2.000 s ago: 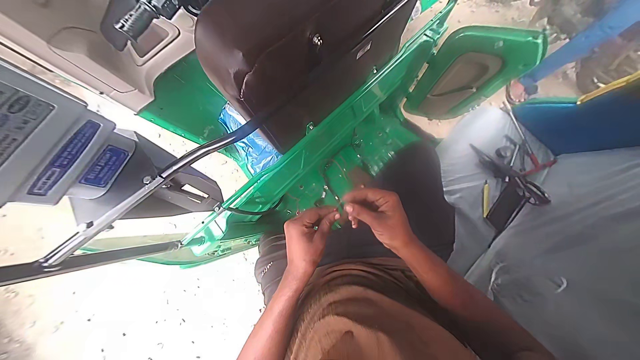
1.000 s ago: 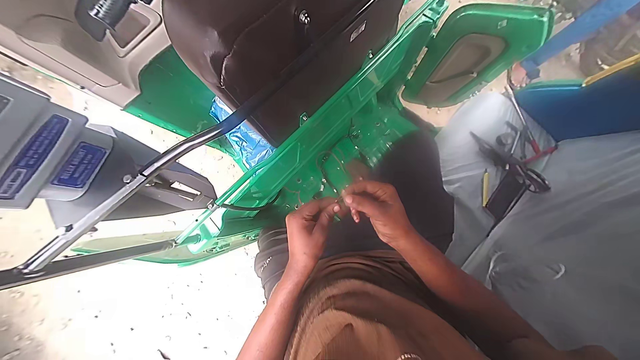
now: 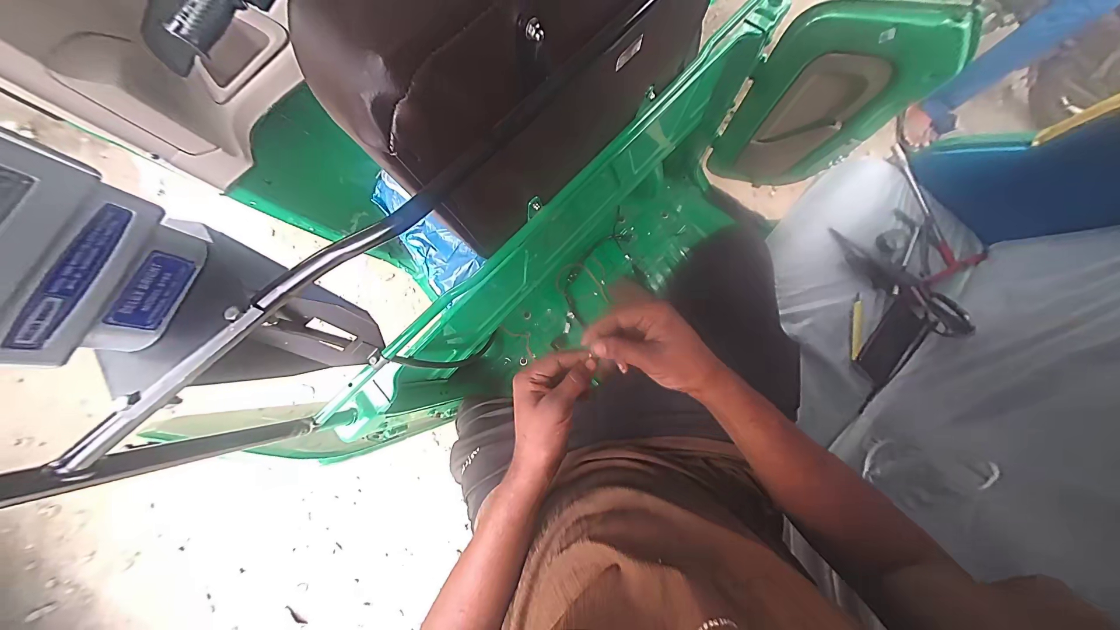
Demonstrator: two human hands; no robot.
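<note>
My left hand (image 3: 547,398) and my right hand (image 3: 652,341) meet fingertip to fingertip over my lap. Something very small seems pinched between them, too small and blurred to name. Behind the hands lies the green metal floor panel (image 3: 542,324) of a vehicle, with thin wires (image 3: 573,284) and small fasteners on it. A black cable (image 3: 437,360) runs along the panel's left part. Above the panel stands a dark brown padded seat (image 3: 490,114).
At right, scissors (image 3: 949,315), a black pouch (image 3: 892,337) and a red-handled tool (image 3: 962,262) rest on grey cloth. A green door (image 3: 822,96) hangs open beyond. A black and chrome bar (image 3: 324,254) crosses at left, near blue plastic (image 3: 433,249).
The hands stay together over the lap, with only small finger movements. The view has shifted slightly.
</note>
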